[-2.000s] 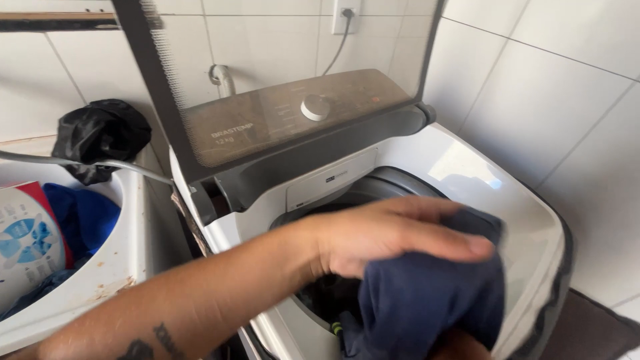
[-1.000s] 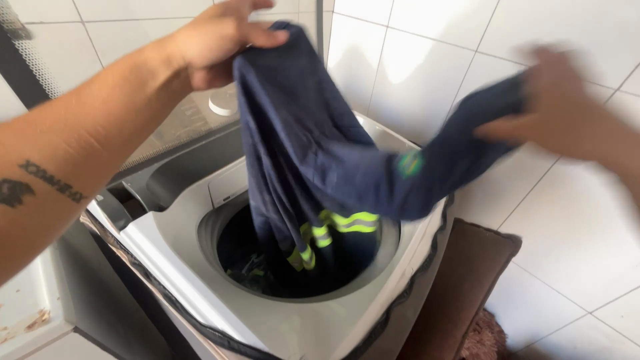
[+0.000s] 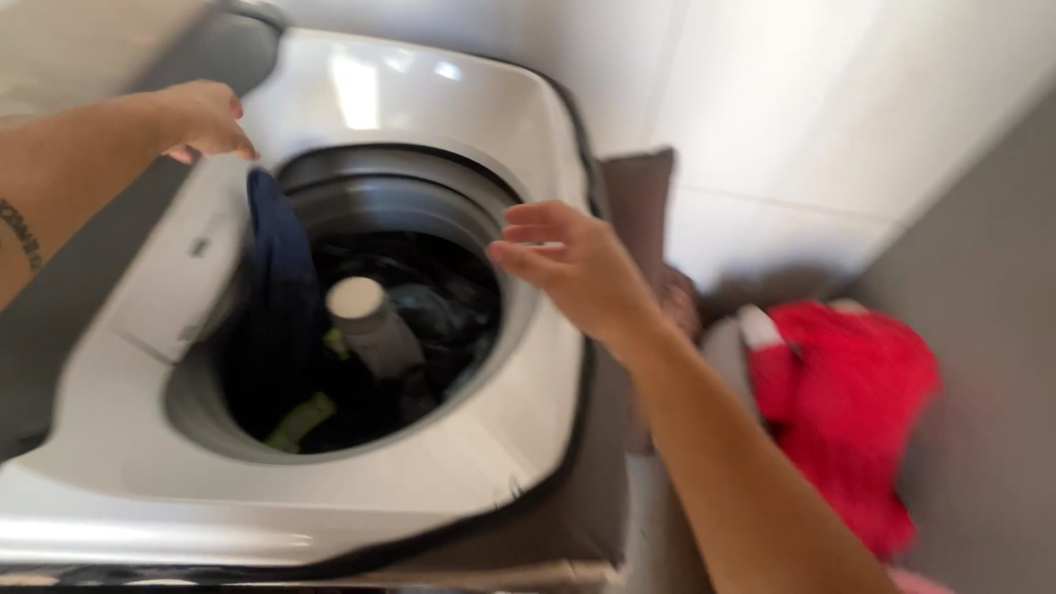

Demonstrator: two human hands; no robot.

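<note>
Inside the drum of a white top-loading washing machine lies a navy garment with yellow-green reflective strips. Part of it rises against the left side of the opening, its tip just below my left hand, whose fingers are apart and hold nothing. My right hand, also holding nothing, hovers over the right rim with its fingers slightly curled. The agitator post with a pale cap stands among dark wet-looking clothes. Motion blurs the view.
Red clothing lies in a pile at the right, beside a grey surface. A brown cushion or cloth is behind the machine's right edge. White wall tiles rise at the back.
Both hands have let go of the navy garment, which they held up over the opening one second ago; it now lies mostly in the drum. The view has turned down and to the right.
</note>
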